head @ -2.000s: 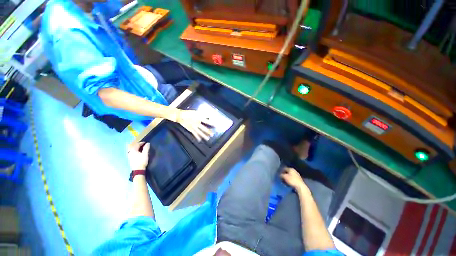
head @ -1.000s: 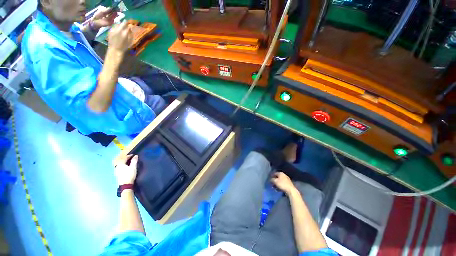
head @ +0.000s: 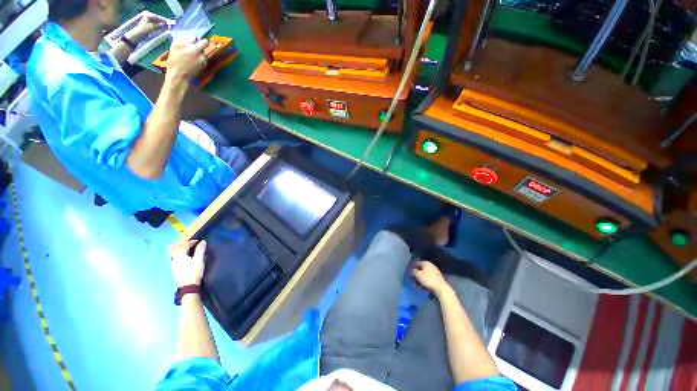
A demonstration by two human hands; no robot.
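Observation:
My left hand [head: 187,263] rests on the left edge of a carton with a black tray insert [head: 286,248], its fingertips by a dark tablet unit [head: 237,263] in the nearer recess. I cannot tell if it grips the tablet or only the edge. A second tablet unit [head: 298,200] lies in the farther recess, its screen reflecting bright light. My right hand [head: 429,276] rests on my right thigh with fingers curled; no held object shows.
Two orange-brown presses [head: 527,176] stand on the green bench [head: 458,191], with a pale air hose [head: 397,95] hanging across. A white foam tray [head: 497,347] with a dark tablet and red-and-white stacked trays [head: 634,344] sit right. A neighbour [head: 99,130] holds a shiny film [head: 192,23] near an orange fixture [head: 218,57].
The neighbour's hand has left the farther tablet and is now raised with the film over the bench. My hands keep their places; the view has shifted slightly.

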